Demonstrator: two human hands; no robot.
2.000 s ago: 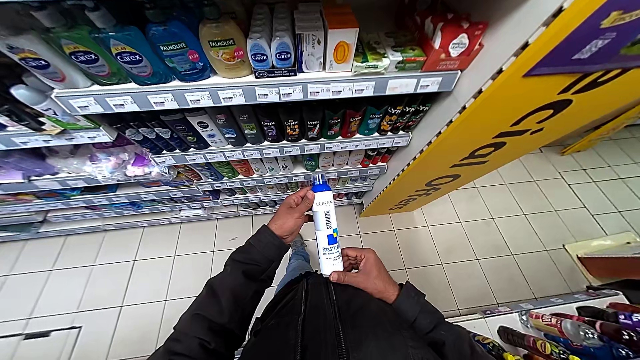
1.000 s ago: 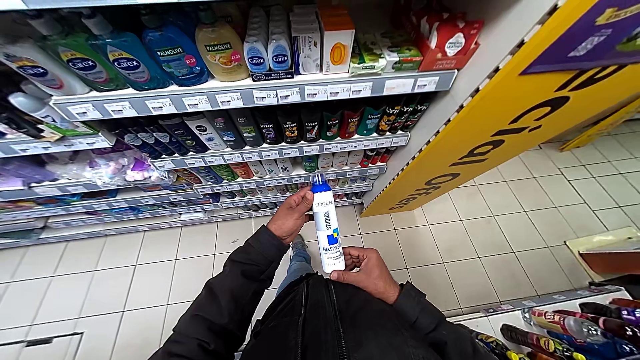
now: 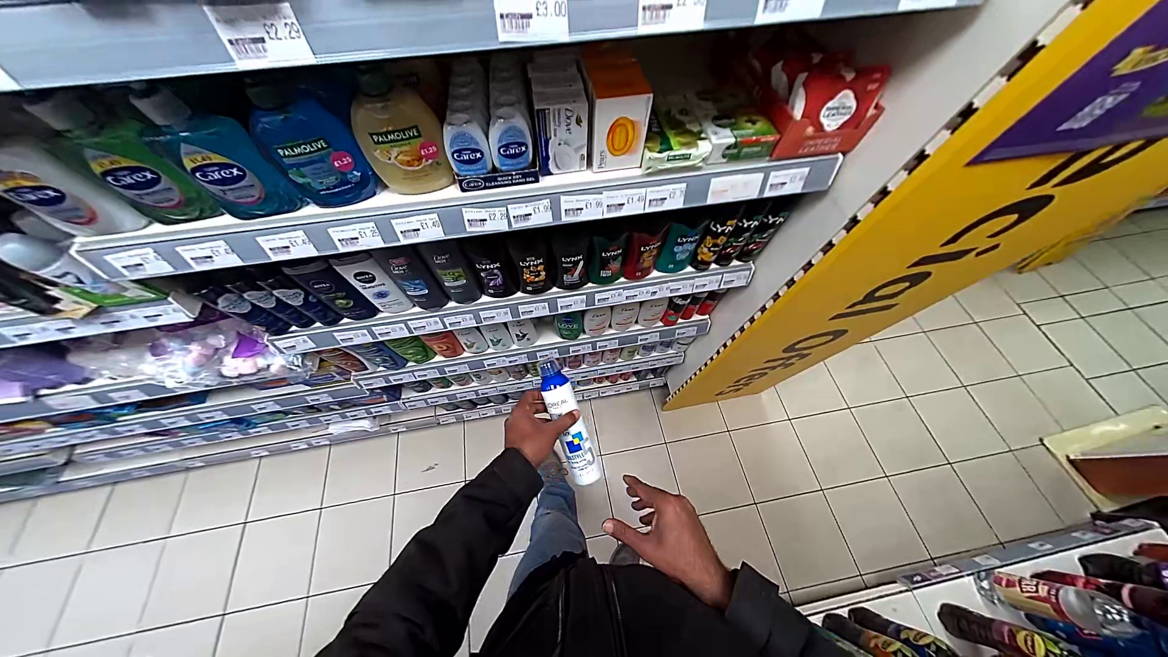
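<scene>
A white L'Oreal spray can (image 3: 578, 451) with a blue cap stands nearly upright at the centre of the view, tilted a little. My left hand (image 3: 538, 425) is wrapped around its upper part, with the thumb across the front. Below and to the right of the can, my right hand (image 3: 671, 538) holds nothing. Its thumb and fingers are spread, a small gap away from the can.
Ahead, shelves (image 3: 511, 214) hold soap pumps, boxed soap and rows of shower gel bottles. A yellow sign panel (image 3: 876, 265) slants down on the right. Bottles lie on a low shelf (image 3: 912, 602) at the bottom right. Tiled floor (image 3: 365, 474) lies below.
My right hand has let go of the can's base and moved off to the right. The left hand has shifted its hold, its thumb now over the front of the can.
</scene>
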